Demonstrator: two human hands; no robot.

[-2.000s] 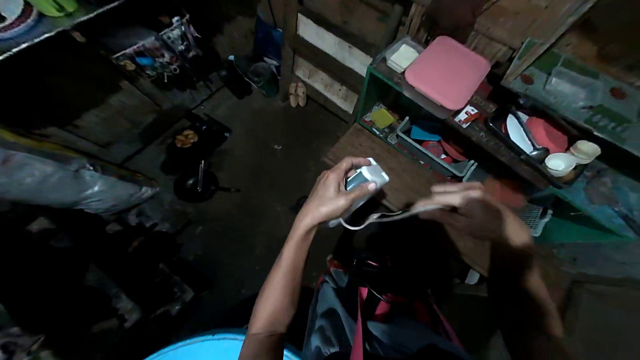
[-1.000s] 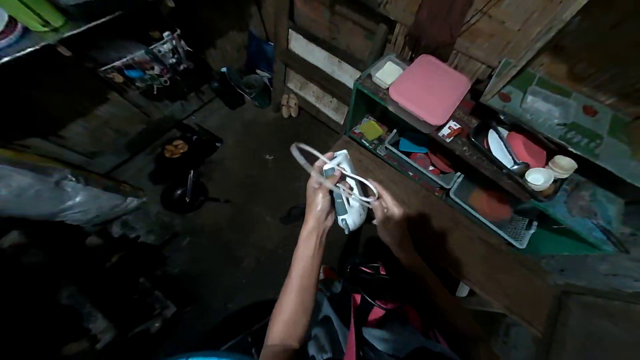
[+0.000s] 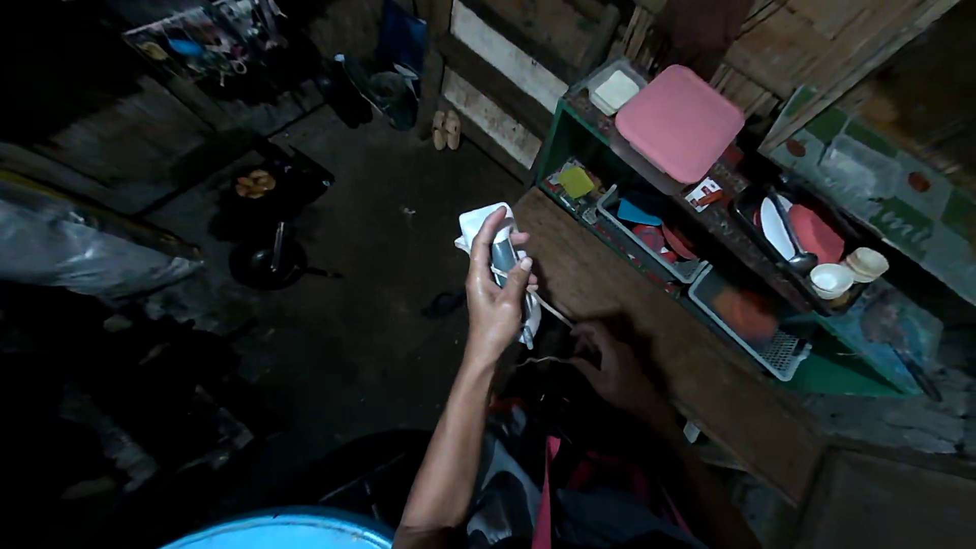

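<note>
My left hand [image 3: 496, 297] is closed around a white and grey device [image 3: 484, 222], whose exact kind I cannot tell, near the middle of the head view. A pale cord [image 3: 553, 310] wraps round the device and runs down to my right hand [image 3: 606, 362]. The right hand, in shadow below and to the right, pinches the cord between thumb and fingers. Part of the device's body is hidden behind the left fingers and palm.
A wooden bench [image 3: 610, 297] lies to the right, beside a green shelf [image 3: 553, 141] with plastic baskets and a pink lid [image 3: 680, 122] on top. A blue rim [image 3: 282, 526] curves at the bottom. A pan [image 3: 267, 263] sits on the floor at left.
One second ago, the cord stood in loops over the device and my right hand was close beside it. The right hand has moved away, down and to the right, and the cord lies against the device.
</note>
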